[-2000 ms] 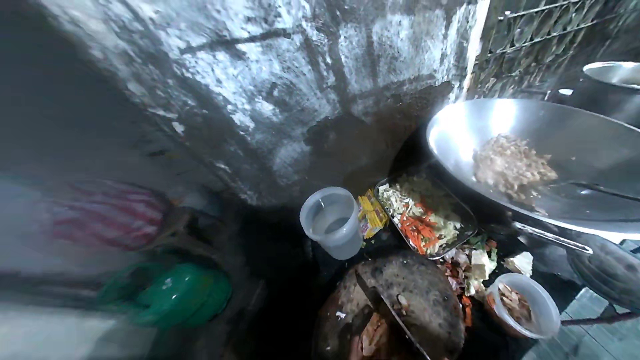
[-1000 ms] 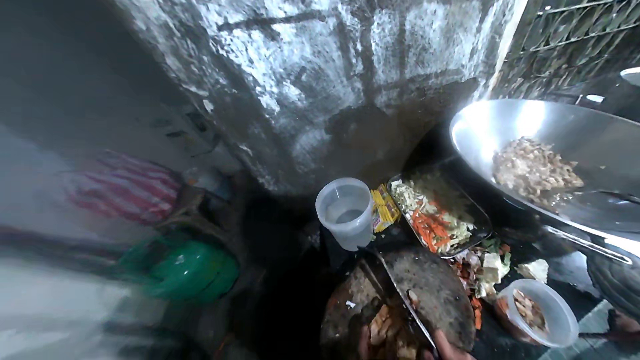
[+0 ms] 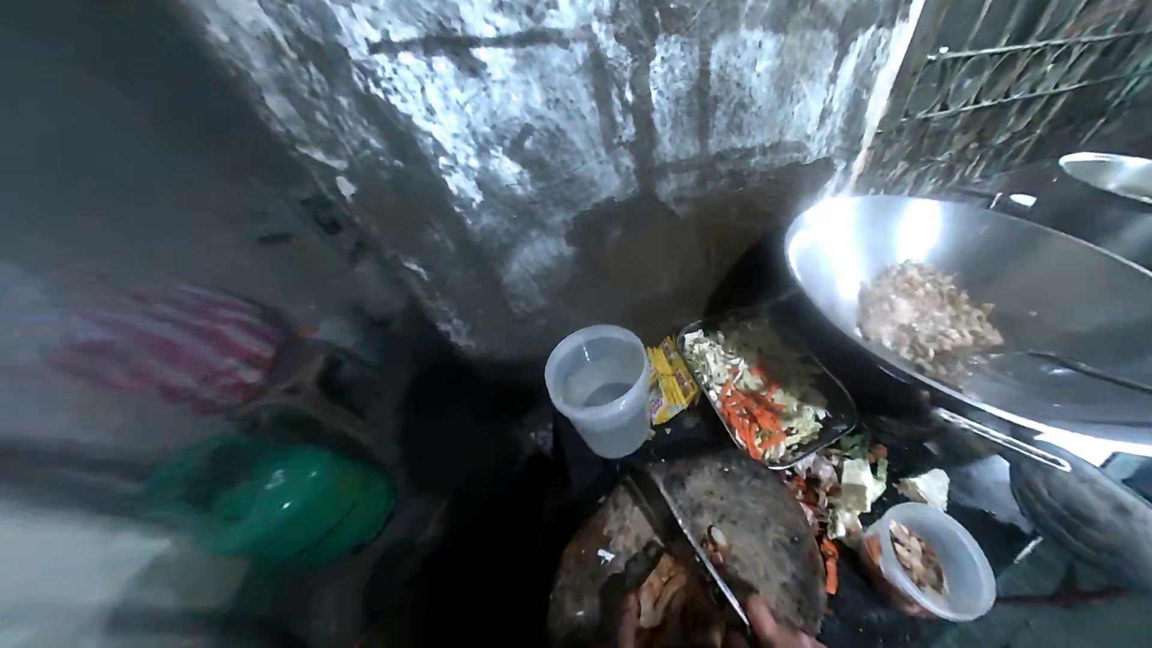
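Observation:
At the bottom of the view, my right hand (image 3: 776,625) is closed around the handle end of a long knife (image 3: 697,549). The blade points away from me across a round wooden chopping board (image 3: 756,513). Only a few fingers of my left hand (image 3: 629,621) show, against the left side of a brown pile of meat (image 3: 664,594) on the board, left of the blade. A small cut piece (image 3: 716,540) lies right of the knife. The rest of both hands is cut off by the lower edge.
Behind the board stand a plastic tub (image 3: 601,396), yellow packets (image 3: 670,382) and a tray of shredded vegetables (image 3: 765,405). Rightward are a plastic container of cut pieces (image 3: 954,576) and a large wok (image 3: 1062,315) holding browned food and a ladle. A green gas cylinder (image 3: 315,504) stands left.
My right hand, out of view two seconds ago, now shows at the knife. The knife has shifted over the board. The view has swung left.

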